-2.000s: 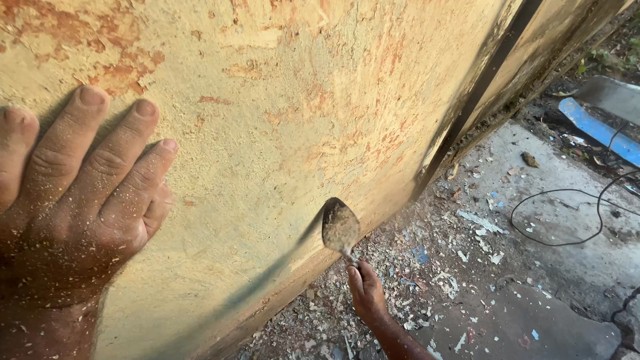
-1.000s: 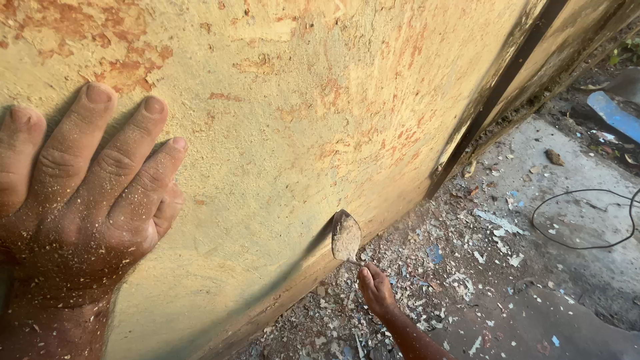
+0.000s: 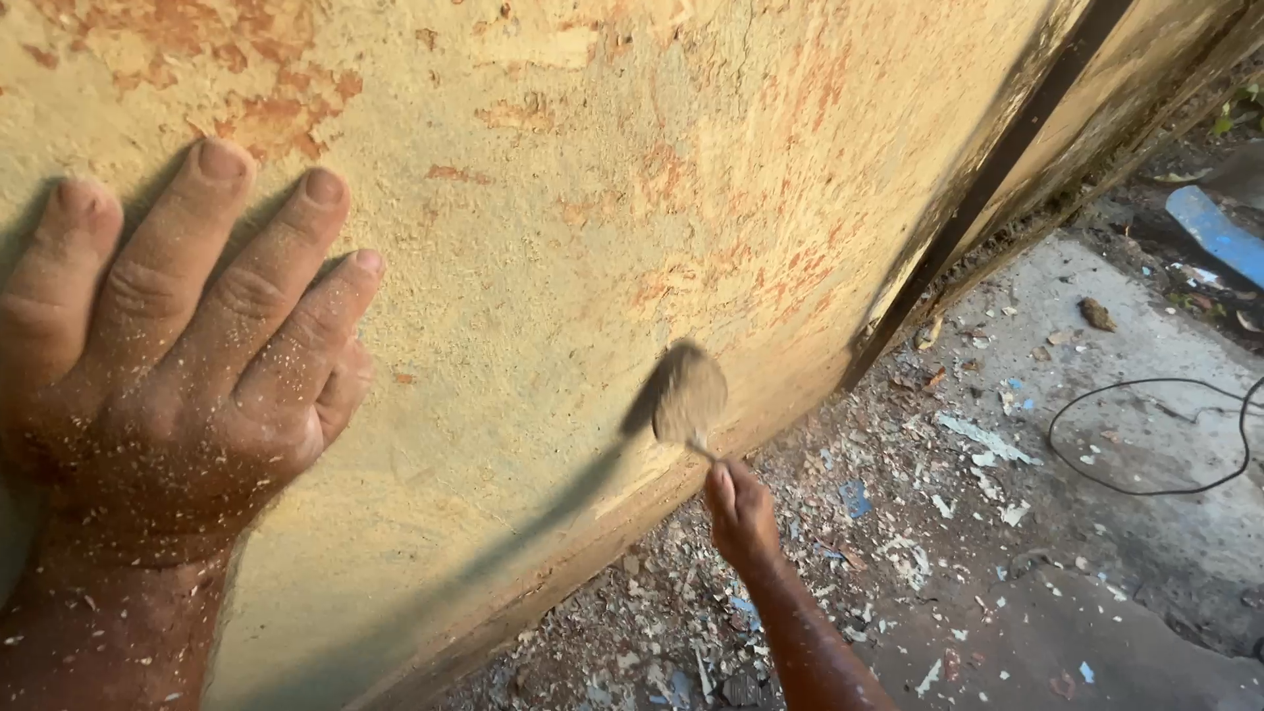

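My left hand (image 3: 197, 336) lies with its fingers apart against a yellow painted wall (image 3: 474, 395), dusted with pale flakes up to the wrist. Low on the wall, my right hand (image 3: 743, 513) grips the handle of a trowel (image 3: 691, 395) whose rounded blade is blurred and close to the wall surface; whether the blade touches cannot be told. Worn orange-red patches (image 3: 662, 183) show through the yellow coat. A long shadow runs down the wall to the left of the trowel.
Paint flakes and debris (image 3: 632, 632) litter the ground along the wall's foot. A dark vertical strip (image 3: 987, 188) runs down the wall. A thin black cable (image 3: 1136, 489) loops over the concrete (image 3: 1037, 316) at right, near a small clod (image 3: 1096, 314) and a blue piece (image 3: 1220, 235).
My right hand and the trowel are slightly farther up the wall than one second ago. My left hand has stayed flat on the wall. The view has shifted a little.
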